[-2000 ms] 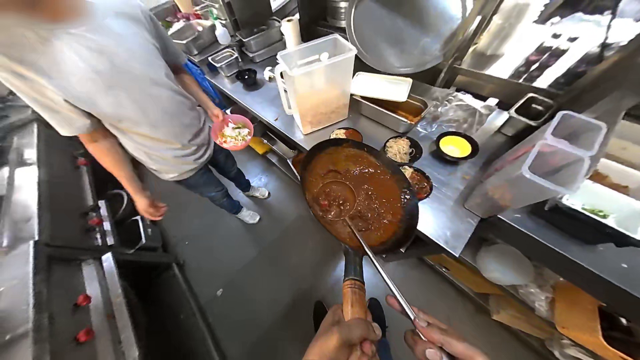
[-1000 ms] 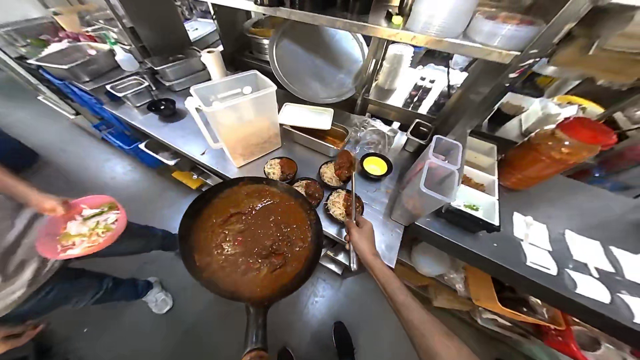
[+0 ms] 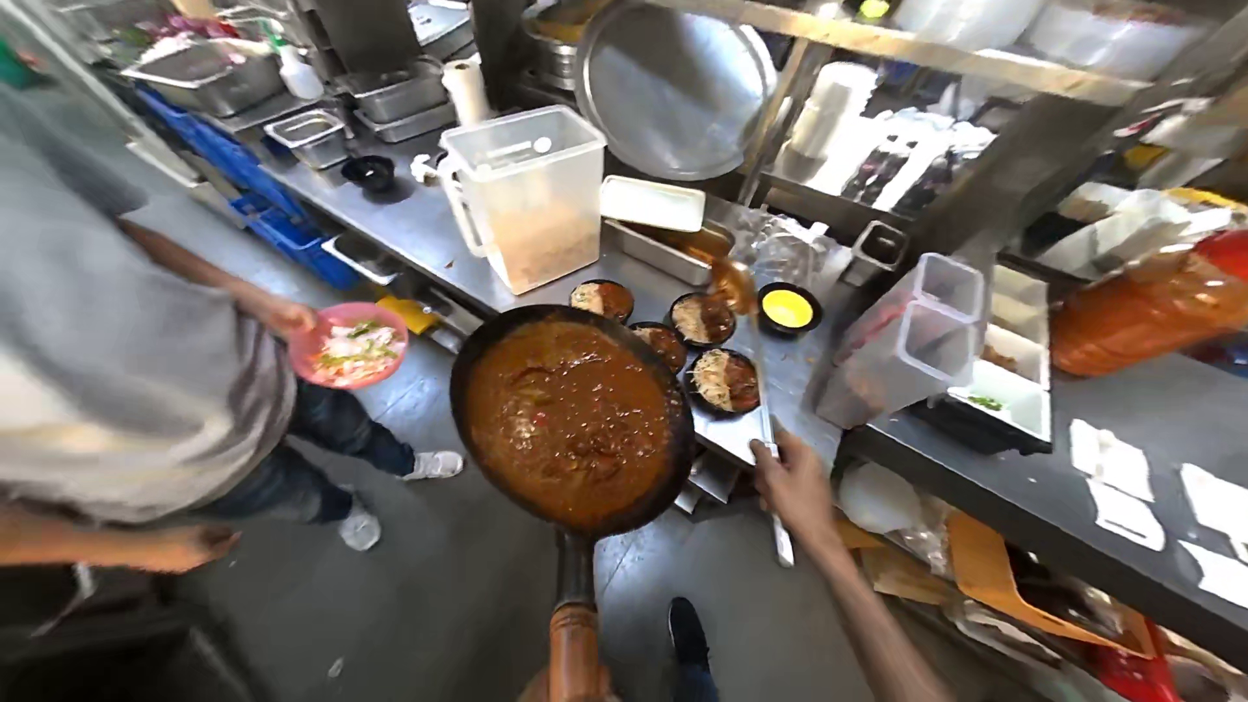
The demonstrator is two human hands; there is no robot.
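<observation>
My left hand (image 3: 536, 686), mostly hidden at the bottom edge, grips the wooden handle of a black wok (image 3: 573, 534) filled with brown sauce. My right hand (image 3: 795, 487) is closed around the long metal handle of a ladle (image 3: 733, 286), whose sauce-coated bowl hangs over the counter, between the black bowls and a small black bowl of yellow liquid (image 3: 787, 308). Several black bowls stand behind the wok, among them one with shredded food and brown sauce (image 3: 723, 380) and another like it (image 3: 702, 320).
A co-worker (image 3: 146, 370) stands at the left, holding a pink bowl (image 3: 348, 345) of chopped vegetables. On the steel counter (image 3: 419, 234) are a clear plastic pitcher (image 3: 531, 195), a steel pan (image 3: 673, 249) and clear containers (image 3: 907, 341). A dark counter edge (image 3: 975, 478) lies right.
My right hand was beside my left near the wok, with the ladle in the sauce; it has since moved over to the bowls. The view has swung right, and the co-worker's pink bowl remains held.
</observation>
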